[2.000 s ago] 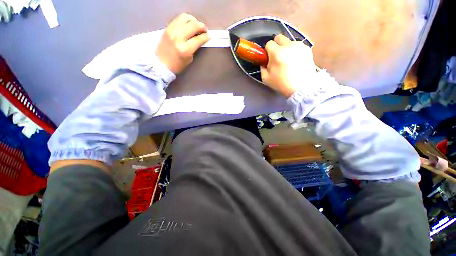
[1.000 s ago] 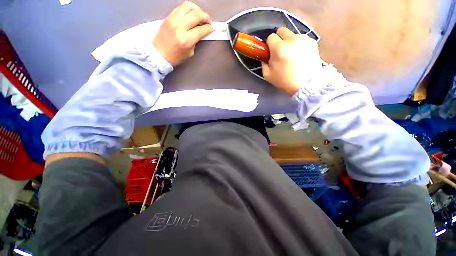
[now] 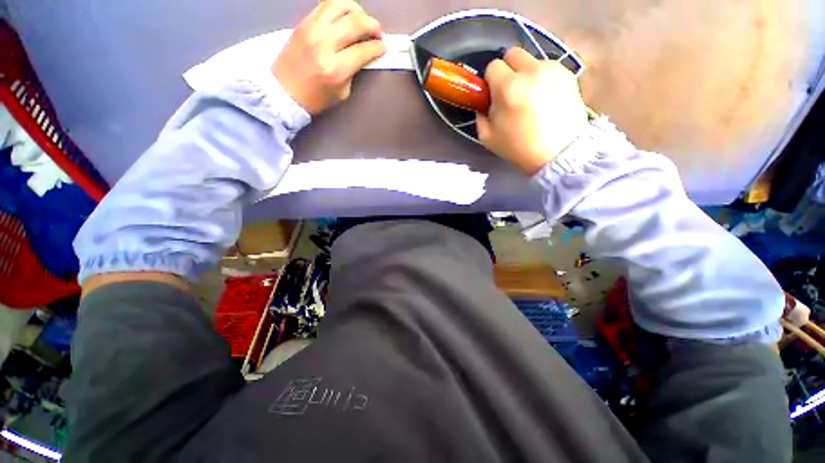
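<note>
A white curved cloth strip [image 3: 240, 59] lies on the padded table, running under my left hand to the iron's tip. My left hand [image 3: 330, 54] rests on the strip with its fingertips bent together near the iron. My right hand [image 3: 532, 104] grips the orange-brown handle of the steam iron [image 3: 457, 41], whose pointed end faces left and touches the strip's right end. A second white curved strip [image 3: 389, 179] lies near the table's front edge, its left end hidden by my left sleeve.
The lavender-grey ironing table [image 3: 669, 81] has brown scorch stains at right. A red slotted basket [image 3: 41, 113] with blue and white material stands at left. Red crates [image 3: 244, 307], a blue crate [image 3: 547, 321] and scraps are on the floor. Dark fabric [image 3: 805, 154] hangs at right.
The view has shifted, so the basket shows more and the white pile at upper left is gone. The near strip lies farther right in view. Both hands keep their holds.
</note>
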